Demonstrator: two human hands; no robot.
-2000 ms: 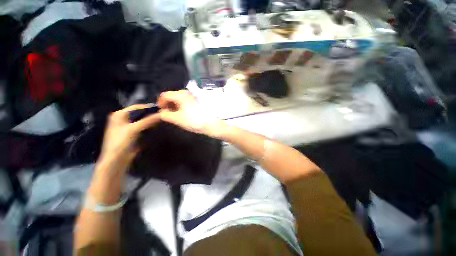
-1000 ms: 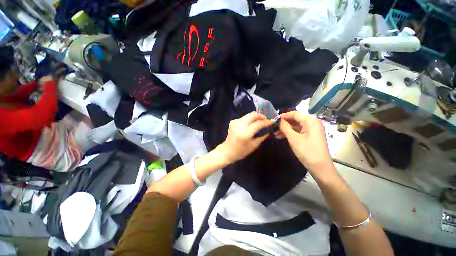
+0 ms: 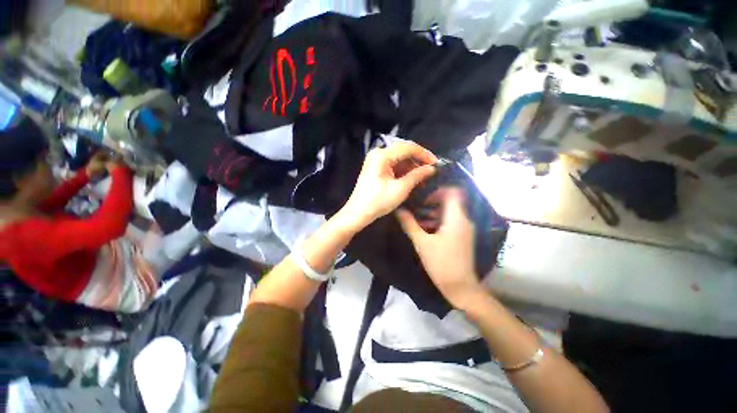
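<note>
A black garment piece hangs below my hands, left of the sewing machine's needle area, and reaches over the white lap cloth. My left hand pinches its upper edge between thumb and fingers. My right hand lies over the black cloth just below, blurred, with its fingers bent; whether it grips the cloth cannot be told. The white sewing machine with a teal edge stands at the right under a bright lamp glare. The needle is hidden in the glare.
Thread snips and a black scrap lie on the machine bed. Black cloth with red print is heaped at the back left. A black strip lies on the white lap cloth. A person in red sits at the far left.
My right hand has moved down and left from the pinched edge onto the cloth. My left hand has moved slightly up and still pinches the edge. The view has shifted a little.
</note>
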